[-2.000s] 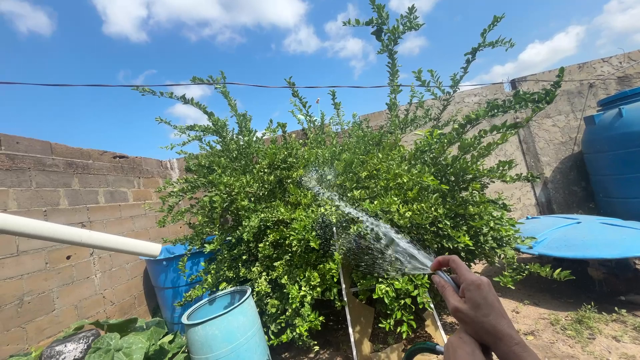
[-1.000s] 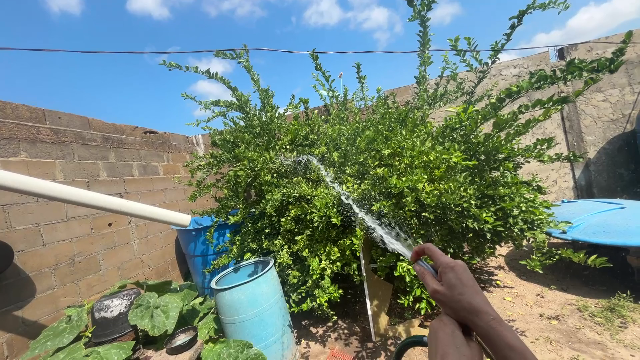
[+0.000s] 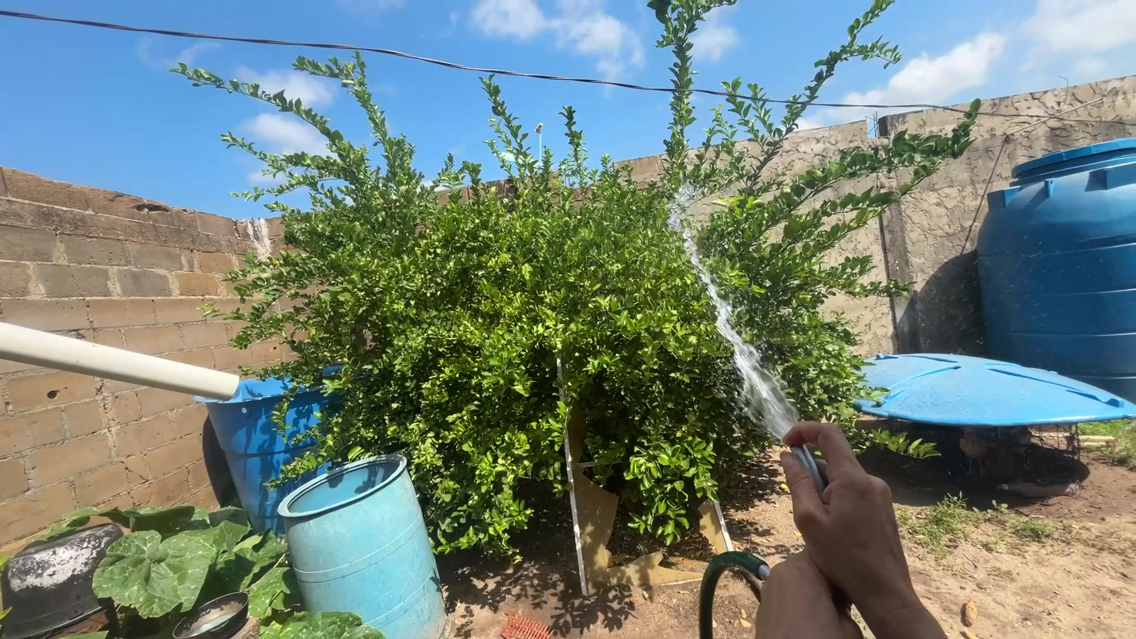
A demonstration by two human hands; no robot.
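A green garden hose (image 3: 713, 586) curves up from the bottom edge into my left hand (image 3: 799, 599), which is closed around it low in the view. Just above, my right hand (image 3: 843, 510) grips the pale end of the hose, with fingers at its opening. A stream of water (image 3: 741, 342) shoots from there up and to the left, breaking into drops against the right part of a large leafy green bush (image 3: 532, 328). My wrists are close together and partly overlap. The palms and the hose section inside my hands are hidden.
At left are a light blue barrel (image 3: 364, 541), a darker blue tub (image 3: 257, 444), a white pipe (image 3: 115, 359) and broad-leaved plants (image 3: 160, 568). At right are a blue domed lid (image 3: 985, 390) and a blue water tank (image 3: 1065, 266). A cable (image 3: 444, 62) crosses overhead.
The water stream has swung from the middle of the bush to its right part and now points more steeply upward. Both hands still hold the hose.
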